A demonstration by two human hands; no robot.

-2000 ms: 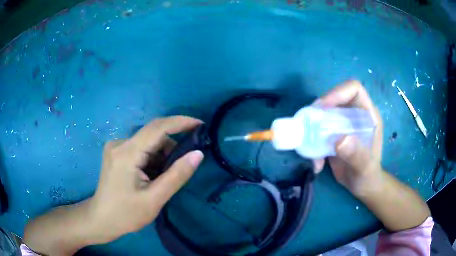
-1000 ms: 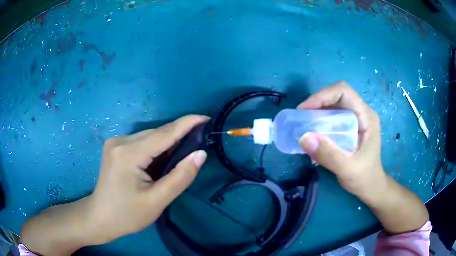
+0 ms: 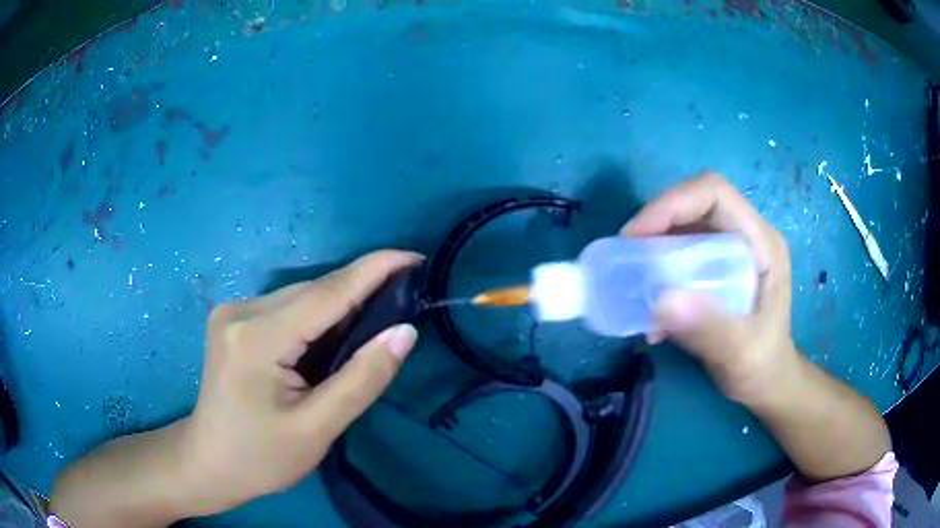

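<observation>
My left hand pinches the end of a black headband between thumb and fingers. An open black C-shaped yoke stands out to the right of that joint. My right hand holds a translucent needle bottle level, pointing left. Its orange nozzle and thin needle reach across the yoke ring, with the tip at or close to the joint; contact cannot be told. A second yoke with a greyish face lies below, at the headband's other end. A thin black wire crosses inside the headband.
The blue-green bench is scuffed and speckled. A thin whitish stick lies at the right. Dark thin loops lie at the right edge. Crinkled clear plastic shows below the bench's front edge.
The bottle first moved left to bring its needle to the joint, then shifted slightly right and down. My left hand keeps its pinch on the headband end, almost unmoved.
</observation>
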